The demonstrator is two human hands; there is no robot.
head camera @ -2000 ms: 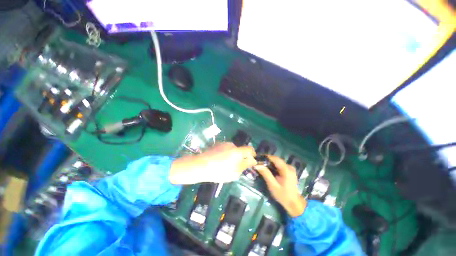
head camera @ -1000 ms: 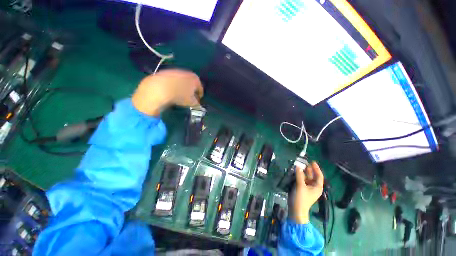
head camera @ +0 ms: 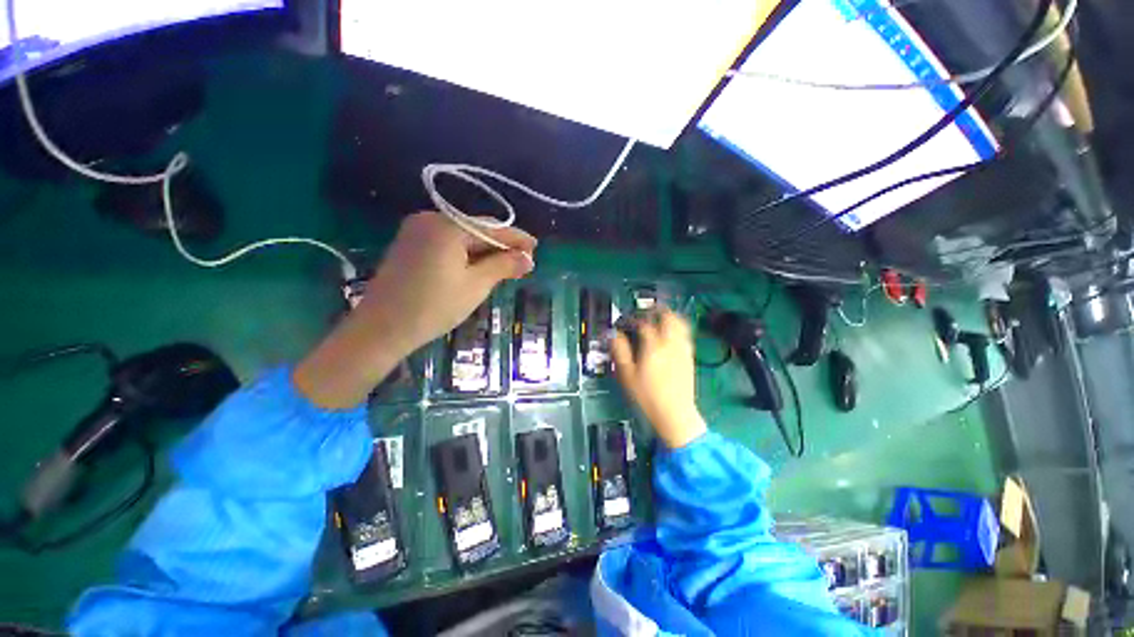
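Observation:
A clear blister tray (head camera: 417, 417) lies in front of me with several black handheld devices (head camera: 542, 488) in two rows, white labels on them. My left hand (head camera: 429, 280) is above the tray's far left part, fingertips pinching the end of a looped white cable (head camera: 470, 212). My right hand (head camera: 659, 371) is at the far right pocket, slightly blurred, its fingers on a dark device (head camera: 632, 326) there. A second white cable (head camera: 255, 246) runs to a small plug beside my left forearm, partly hidden.
Monitors (head camera: 522, 62) stand at the back. A black scanner (head camera: 174, 386) lies at left, another scanner (head camera: 752, 355) at right, with a mouse (head camera: 843, 380) beyond. Stacked trays (head camera: 889, 548), a blue stool (head camera: 941, 525) and a cardboard box (head camera: 1014, 607) are at lower right.
The view has shifted right. My left hand has left the device at the left cable and now holds the looped cable's end. My right hand has moved from that cable's plug to the tray's far right pocket.

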